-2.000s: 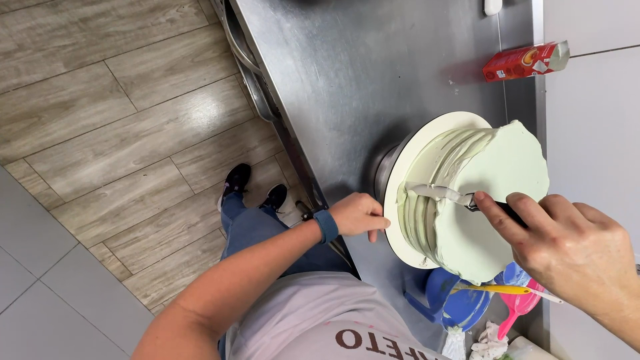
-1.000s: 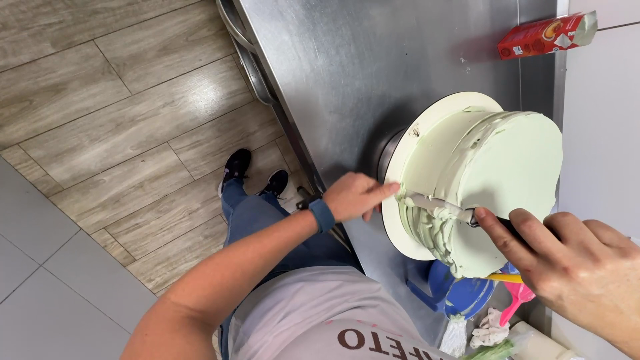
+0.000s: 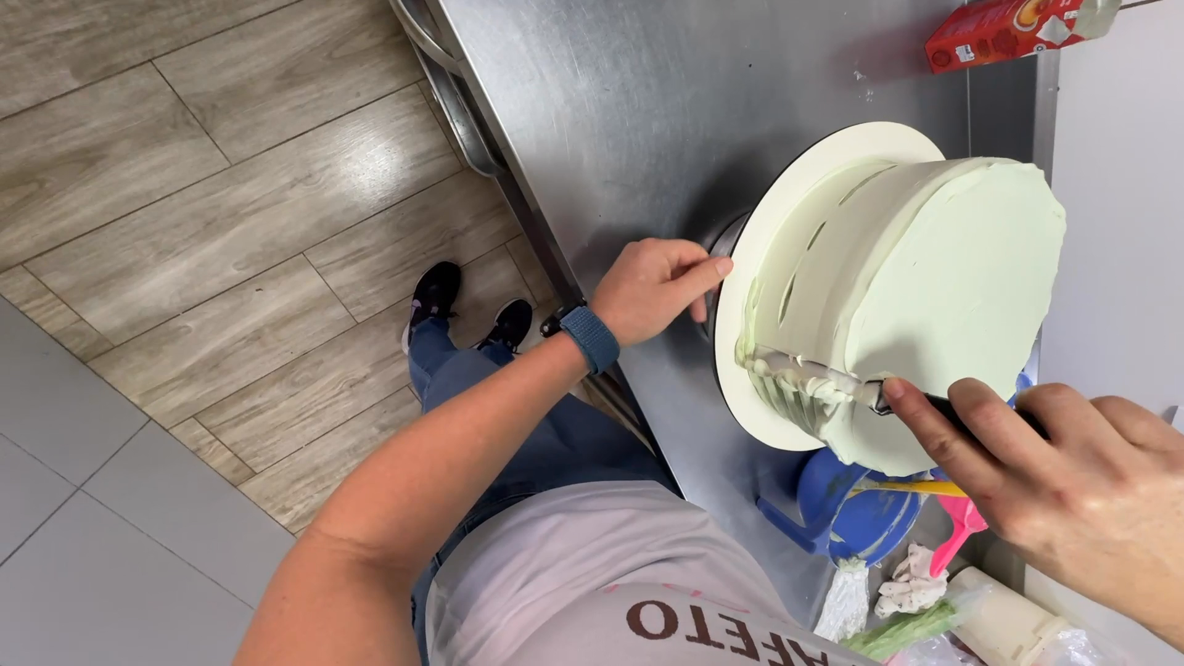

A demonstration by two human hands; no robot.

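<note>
A round cake covered in pale green frosting (image 3: 962, 268) rests on a cream cake board (image 3: 768, 240), which is on a turntable (image 3: 726, 242) mostly hidden beneath it. My right hand (image 3: 1064, 472) grips the black handle of an offset spatula (image 3: 819, 370), its metal blade lying along the cake's side. Ridged frosting is gathered by the blade, while the side above it looks smoother, with a few dark slits. My left hand (image 3: 661, 287), with a blue watch band on the wrist, pinches the near edge of the board between thumb and fingers.
A red carton (image 3: 1008, 32) lies by the wall at the back of the steel worktop (image 3: 601, 120). Below the cake are a blue container (image 3: 869, 518), a pink utensil (image 3: 959, 532), a crumpled cloth (image 3: 911, 583) and a plastic bag with green frosting (image 3: 902, 631).
The cake and board have turned, and the side above the blade now looks smoother, with dark slits showing. Both hands stay at the board and spatula.
</note>
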